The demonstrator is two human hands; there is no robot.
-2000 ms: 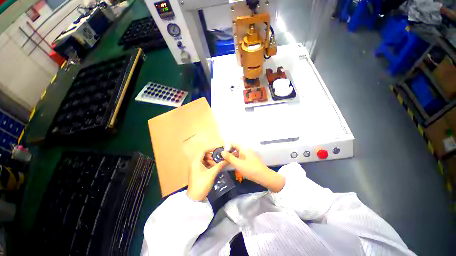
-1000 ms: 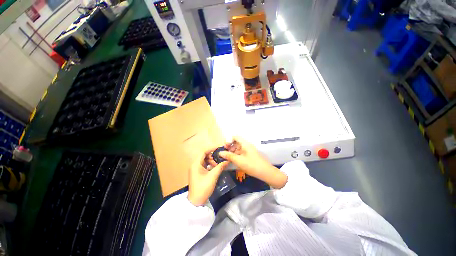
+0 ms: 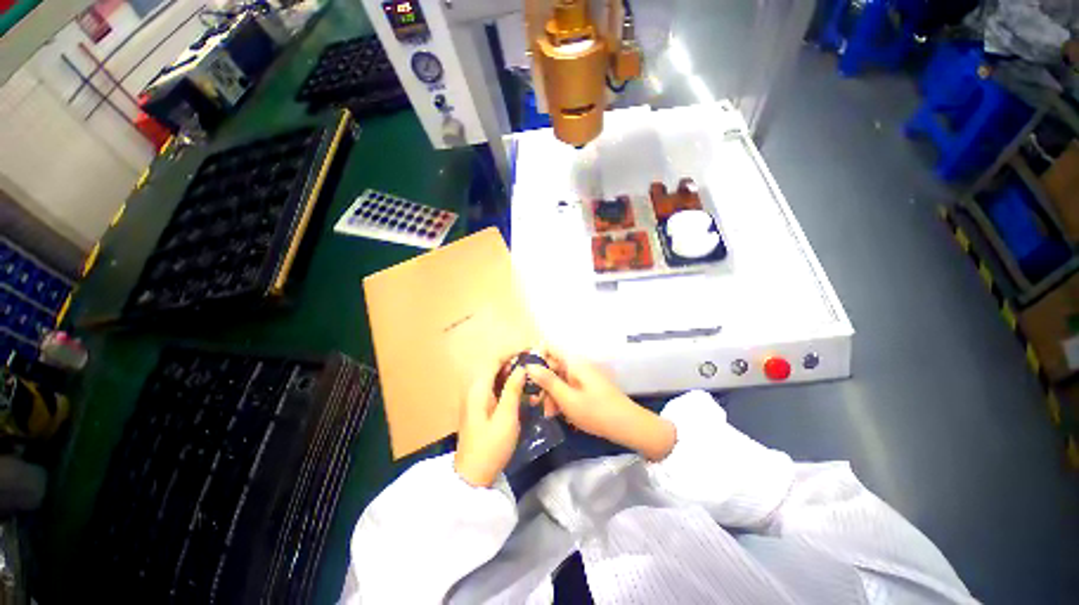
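Note:
A small round black housing [image 3: 531, 362] is held between my two hands, over the near right edge of the tan work pad [image 3: 432, 319]. My left hand [image 3: 488, 423] grips it from the left with its thumb up against it. My right hand [image 3: 592, 404] holds it from the right, thumb pressed on its face. The fingers hide much of the housing. A shiny plastic bag [image 3: 538, 440] lies just below my hands.
The dispensing head [image 3: 575, 89] hangs above red-brown fixture nests [image 3: 622, 251] and a round white cap [image 3: 691, 235]. An adhesive sheet [image 3: 395, 219] lies beyond the pad. Blister trays [image 3: 219, 473] stand at left. A red button [image 3: 776, 369] is on the machine front.
The dispensing head has moved up and left, away from the nests, exposing a dark part in the back left nest. Both thumbs now press on the housing. The view has shifted slightly.

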